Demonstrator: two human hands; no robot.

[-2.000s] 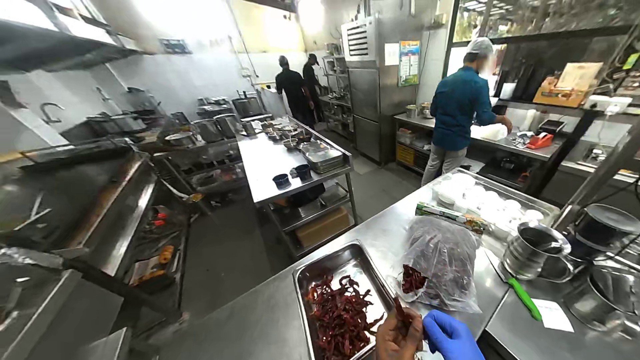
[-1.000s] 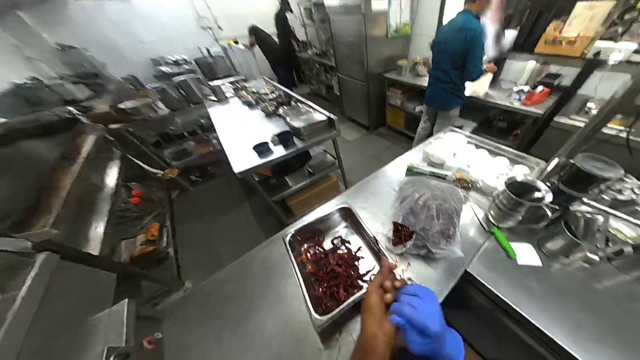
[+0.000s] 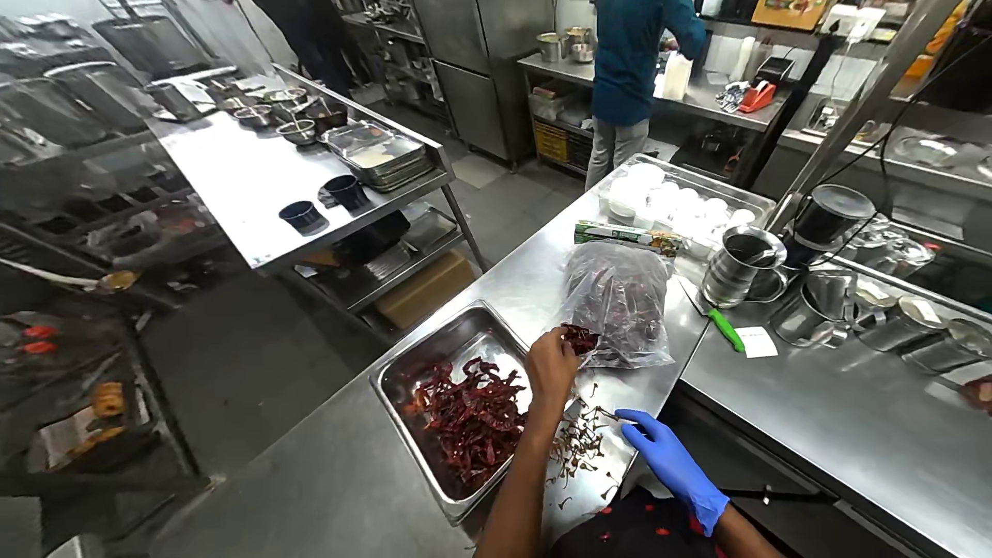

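Observation:
My left hand (image 3: 552, 368), bare, reaches to the mouth of a clear plastic bag (image 3: 616, 302), its fingers at the dried red chillies (image 3: 580, 339) that show there; whether it grips one I cannot tell. In a blue glove, my right hand (image 3: 659, 449) is held low over the steel counter, fingers apart, its fingertips beside a scatter of chilli stems (image 3: 580, 442). A rectangular steel tray (image 3: 415, 449) lies left of my left forearm and holds a heap of dried red chillies (image 3: 477, 418).
Behind the bag lie a long printed box (image 3: 628, 236) and a clear tub of white items (image 3: 690, 205). A green-handled knife (image 3: 726, 330) and steel jugs (image 3: 742, 263) are at the right. Across the aisle is another steel table (image 3: 225, 186). A person in a teal shirt (image 3: 632, 62) stands beyond.
My left hand has moved away from my right hand to the bag's mouth. My gloved right hand has come apart from it and lies further right, fingers spread.

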